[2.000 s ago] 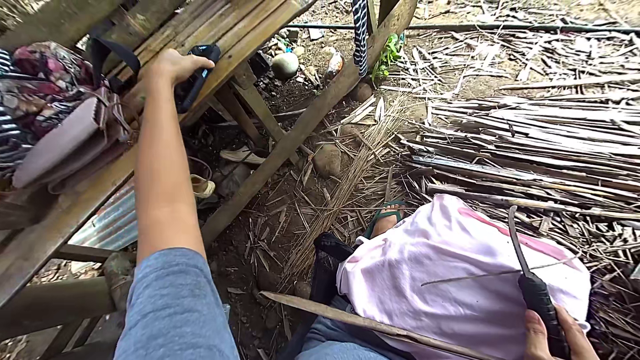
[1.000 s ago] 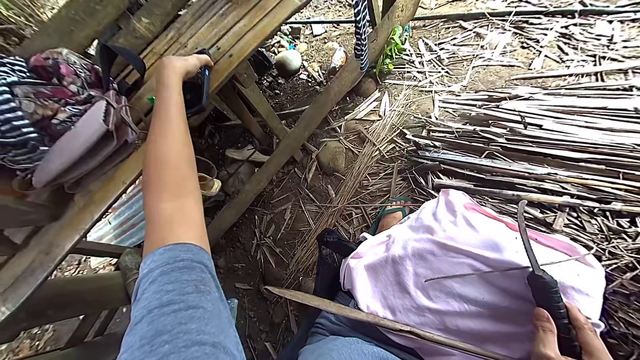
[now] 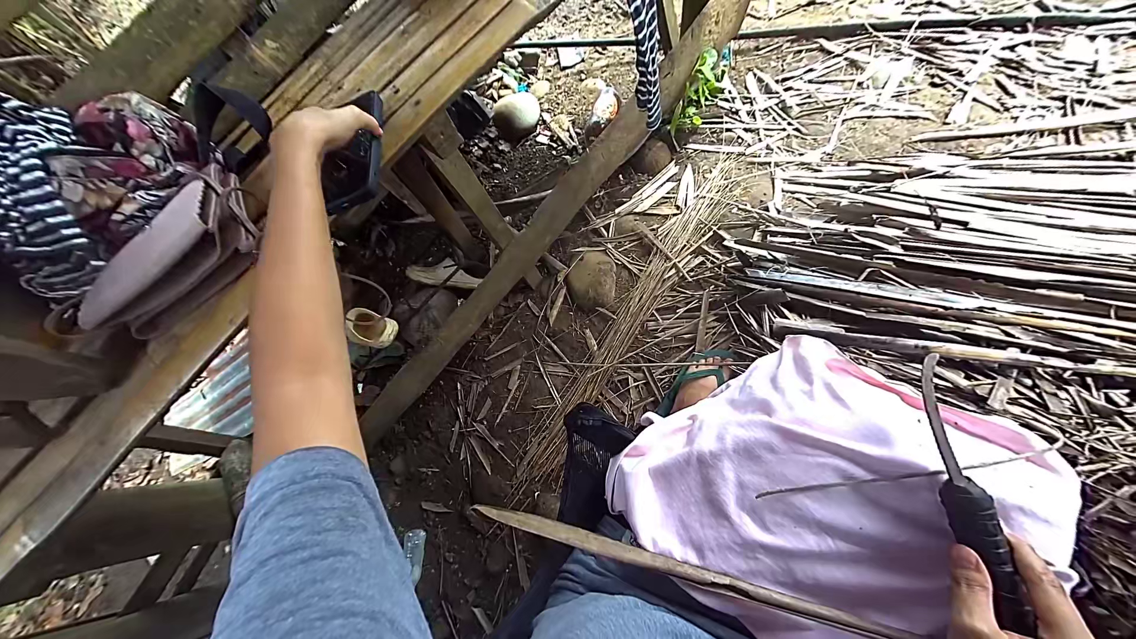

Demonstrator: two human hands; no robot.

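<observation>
My left hand (image 3: 321, 133) grips a dark smartphone (image 3: 355, 164) at the edge of a slatted bamboo bench. My right hand (image 3: 1012, 590) is wrapped around the black wrapped handle of a small knife (image 3: 981, 524), whose thin curved blade points up and away from me. Under the knife a pink cloth (image 3: 799, 479) covers my lap. A thin stick (image 3: 852, 485) lies on the cloth beneath the blade. Across my lap runs a long pale strip of split stalk (image 3: 639, 557), its pointed tip toward the left.
A mauve bag (image 3: 155, 257) and patterned cloths (image 3: 115, 160) rest on the bench (image 3: 417, 80) at left. A wooden brace (image 3: 532, 240) slants between bench and ground. Dry stalks (image 3: 958, 248) lie spread at right. A stone (image 3: 592, 280) sits near my sandalled foot (image 3: 697, 386).
The phone in my left hand has turned and shows more of its dark face below the fingers than two seconds ago. My right hand keeps hold of the knife over the cloth.
</observation>
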